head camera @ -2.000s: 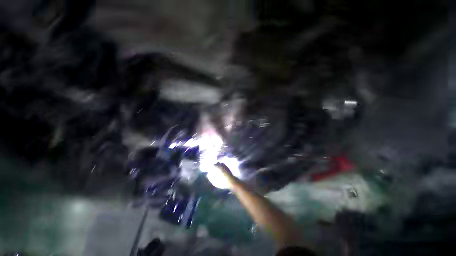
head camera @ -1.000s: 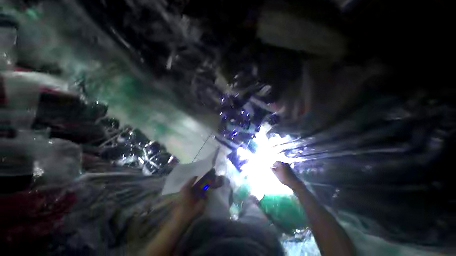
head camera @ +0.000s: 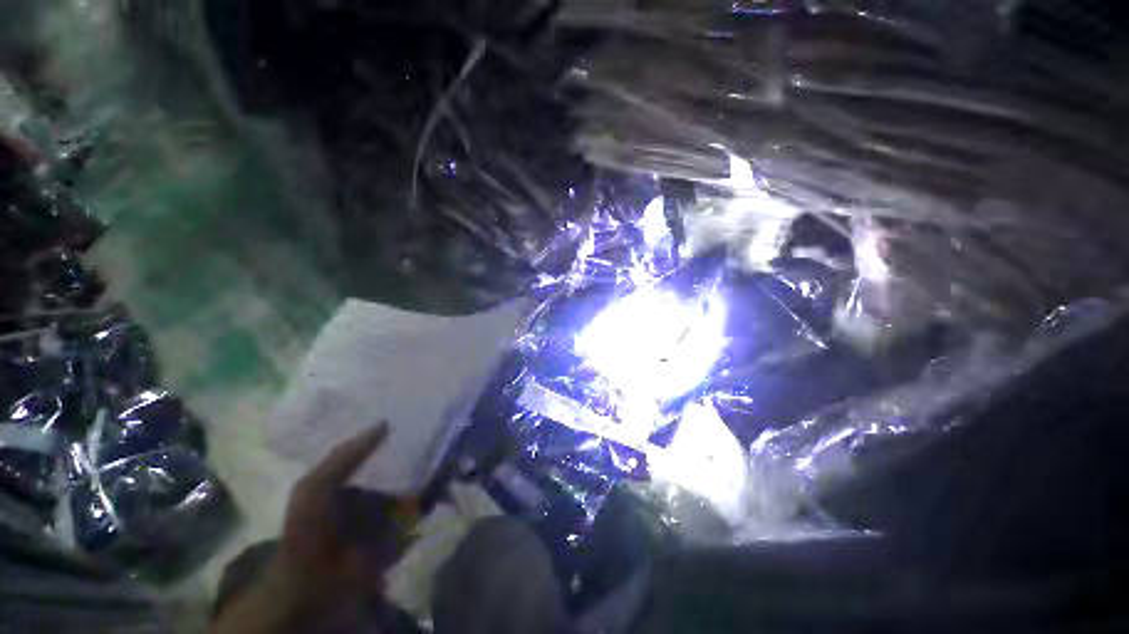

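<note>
My left hand (head camera: 332, 526) is at the lower left, its fingers on the lower edge of a white paper sheet (head camera: 394, 378) and bent round it. Something small and dark lies by the fingers, too dim to name. My right hand is not visible. To the right of the paper, an intense white glare (head camera: 654, 344) falls on dark plastic-wrapped garments (head camera: 588, 458) and hides part of them. A white strip lies on the wrap just below the glare.
Dark shiny plastic packets (head camera: 118, 464) lie at the left. Green floor (head camera: 204, 248) runs from the upper left down beside the paper. Long pale plastic covers (head camera: 842, 99) fill the upper right. Dark glossy plastic (head camera: 990, 434) is at the right.
The view has turned and come closer to the lit packets. The paper and my left hand now show further left. My right hand has gone out of sight.
</note>
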